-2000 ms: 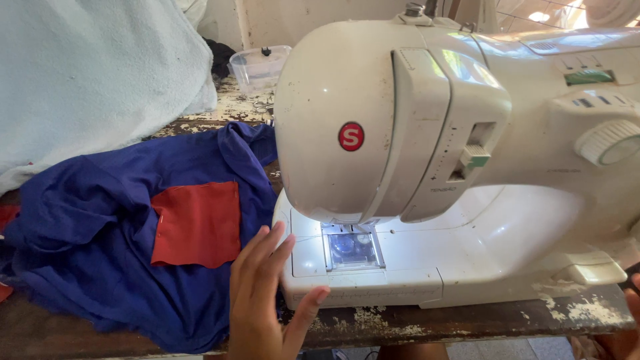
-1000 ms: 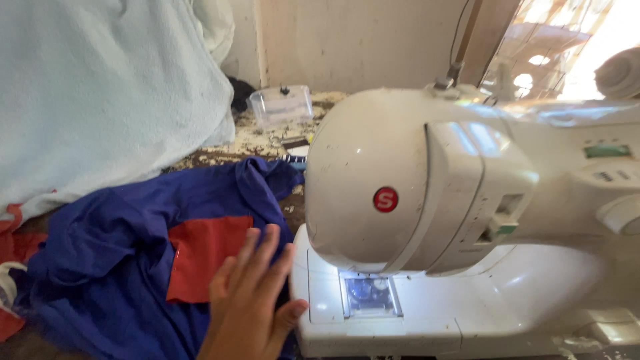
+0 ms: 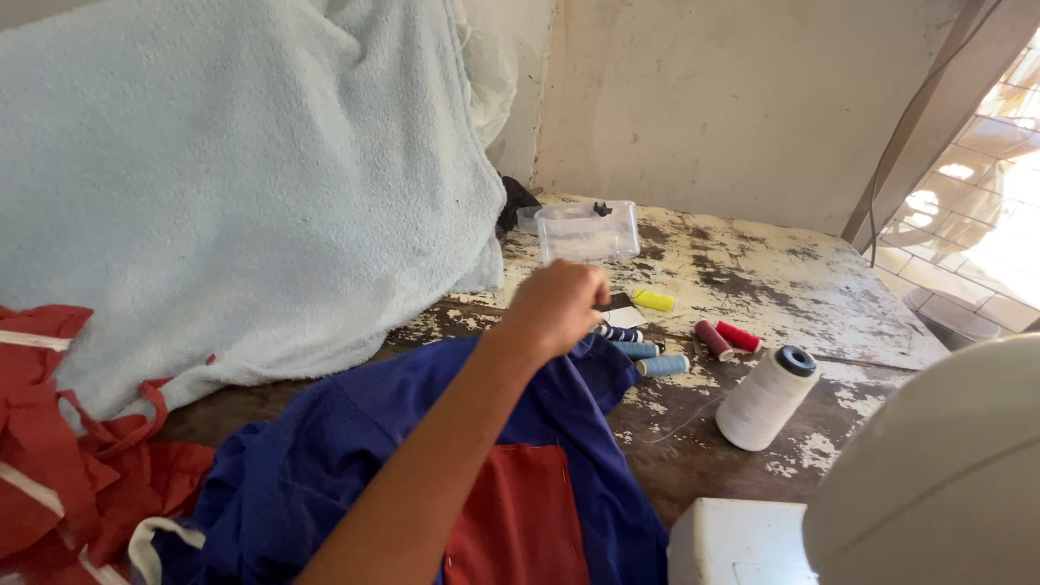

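My left hand (image 3: pixel 561 305) reaches over the far edge of a blue cloth garment (image 3: pixel 341 431), its fingers bent down near small thread spools; whether it holds anything is hidden. A red fabric patch (image 3: pixel 520 512) lies on the garment, partly under my forearm. Beside the hand are a dark blue spool (image 3: pixel 621 334), light blue spools (image 3: pixel 663 366) and a yellow spool (image 3: pixel 653 301). A maroon spool (image 3: pixel 713 340) and a red spool (image 3: pixel 738 335) lie farther right, near an upright white thread cone (image 3: pixel 766 400). My right hand is out of view.
The sewing machine (image 3: pixel 934 471) fills the lower right. A clear plastic container (image 3: pixel 589 231) stands toward the wall on the worn wooden table (image 3: pixel 731 260). A pale blue towel (image 3: pixel 244 162) covers something at the left, with red cloth pieces (image 3: pixel 49 439) below it.
My left hand has moved from beside the sewing machine, over the red patch, to the spools beyond the garment. The view has swung left and upward.
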